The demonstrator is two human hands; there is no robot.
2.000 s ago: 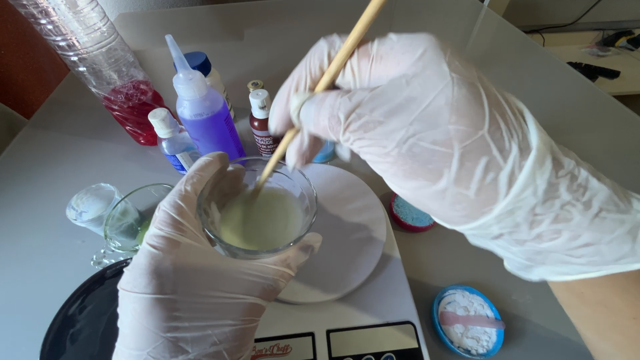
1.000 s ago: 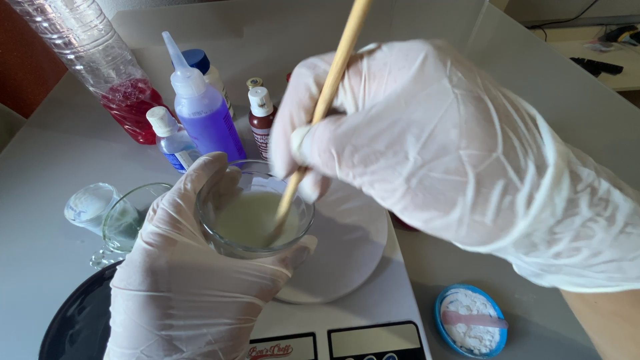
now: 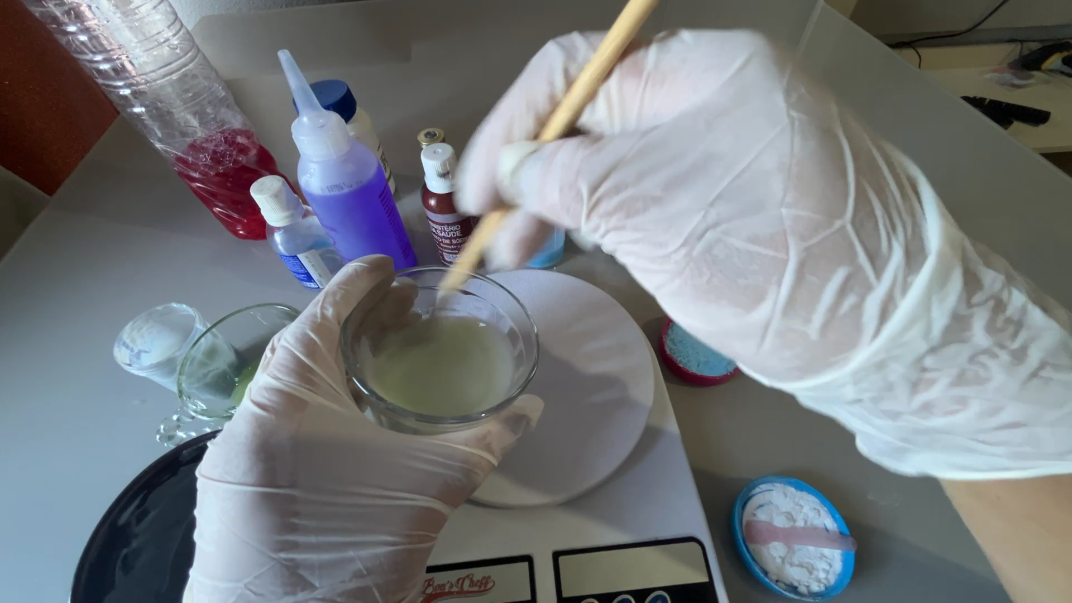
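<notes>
My left hand (image 3: 335, 452), in a whitish disposable glove, holds a small clear glass bowl (image 3: 523, 368) by its side. Cloudy pale-green liquid (image 3: 444, 364) lies in the bowl, which is over the left part of a white kitchen scale's round platform (image 3: 586, 385). Gloved as well, my right hand (image 3: 670, 142) grips a slim wooden stick (image 3: 586, 84) between thumb and fingers. The stick slants down to the left, and its lower end is over or in the bowl; blur hides exactly where it ends.
Behind the bowl stand a purple-liquid squeeze bottle (image 3: 352, 201), a small white-capped bottle (image 3: 289, 226), a brown bottle (image 3: 440, 201) and a plastic bottle with red liquid (image 3: 218, 167). Glassware (image 3: 239, 335) and a black plate (image 3: 134, 519) are left; blue powder (image 3: 699, 352) and white powder (image 3: 791, 523) sit right.
The wooden stick's lower end has shifted about within the bowl, moving with my right hand. My left hand keeps its hold on the bowl. The blue powder's container, hidden one second ago, shows again.
</notes>
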